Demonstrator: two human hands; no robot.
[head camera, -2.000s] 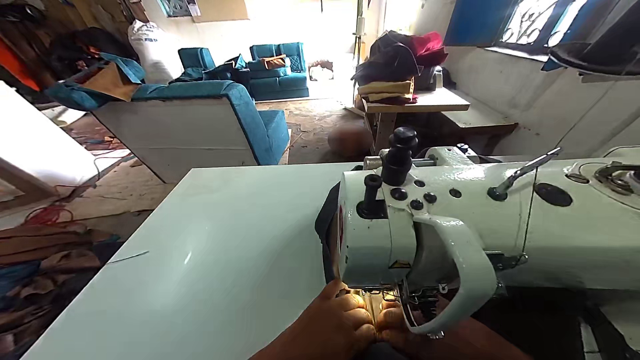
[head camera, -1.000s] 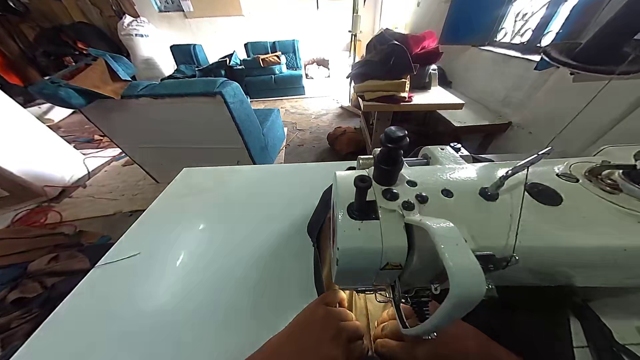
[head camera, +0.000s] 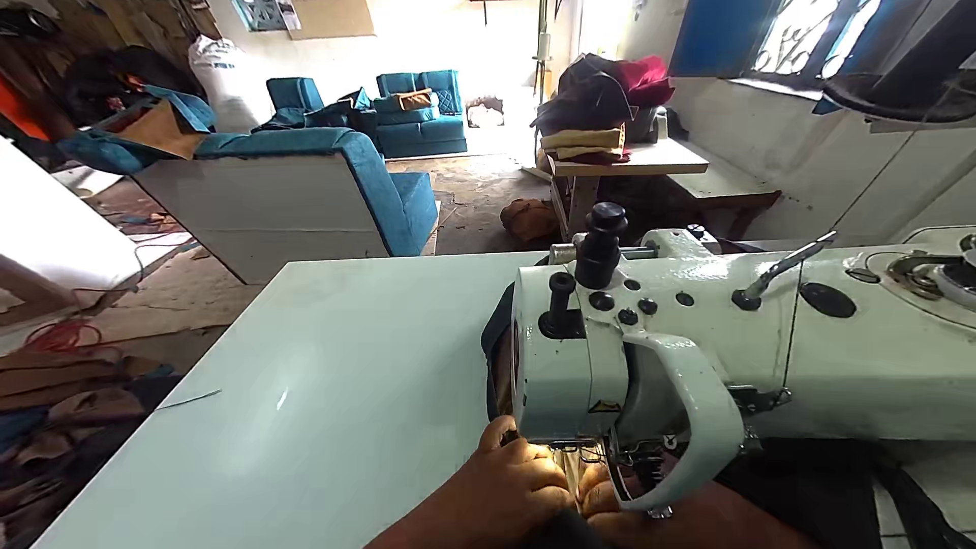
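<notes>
An industrial sewing machine (head camera: 671, 305) with a pale green head stands on a glossy white table (head camera: 343, 381). At its lit needle area my left hand (head camera: 522, 476) presses and grips dark fabric (head camera: 499, 328), which runs up along the machine's left end. My right hand (head camera: 610, 496) lies close beside it, partly behind the curved guard (head camera: 701, 427), fingers bent on the light-coloured underside of the same work. The needle and presser foot are mostly hidden. More black fabric (head camera: 808, 480) lies under the machine arm at the right.
A dark thread or wire (head camera: 189, 399) lies at the table's left edge. Beyond the table are a teal sofa (head camera: 366, 183) with its pale back turned this way and a small table (head camera: 648, 160) stacked with folded cloth. Fabric scraps (head camera: 69, 427) lie on the floor at left.
My hands stay at the needle area on the fabric. Since the earliest frame, the left fingers have shifted slightly over the work; the machine stands as before.
</notes>
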